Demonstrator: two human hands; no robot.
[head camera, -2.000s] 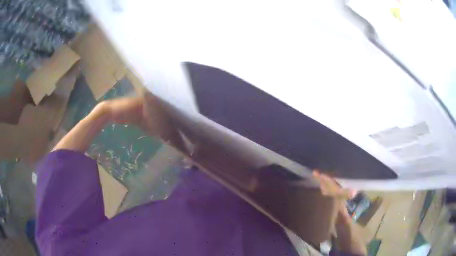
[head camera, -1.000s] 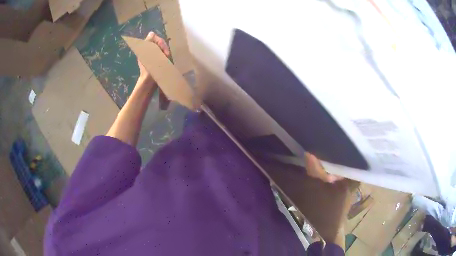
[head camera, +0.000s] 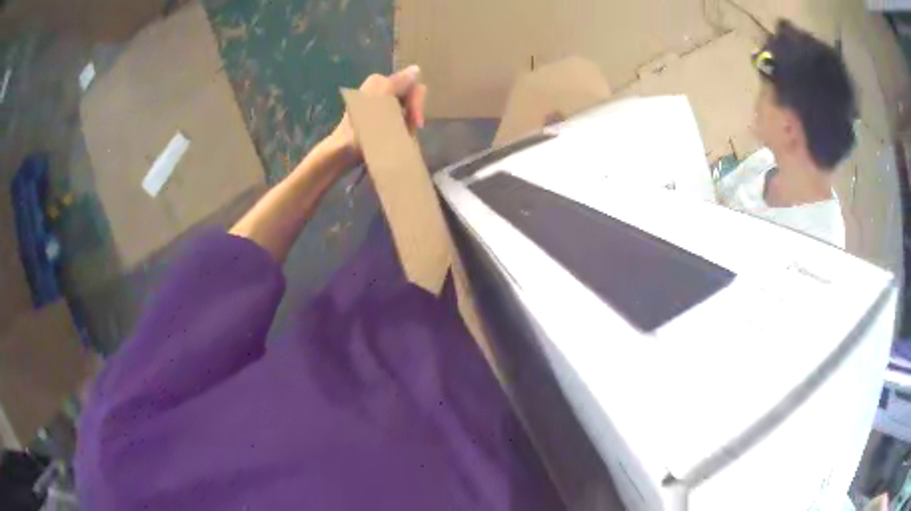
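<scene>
A white retail box (head camera: 779, 299) with a long black product picture lies large in front of me at the right, its long side against my purple shirt. A narrow brown carton flap (head camera: 400, 190) stands out at its near left edge. My left hand (head camera: 392, 98) is at the top end of this flap, fingers partly behind it. Another brown flap (head camera: 554, 95) shows beyond the box's far end. My right hand is not in view.
A person (head camera: 804, 120) with dark hair and a white top is beyond the box at the upper right. Flattened cardboard (head camera: 160, 130) lies on the green floor (head camera: 285, 60). A blue object (head camera: 35, 230) lies at the far left.
The white box has turned and shows its top and end more clearly. My left hand and the flap have moved right. My right hand has gone out of view. A person has come into view.
</scene>
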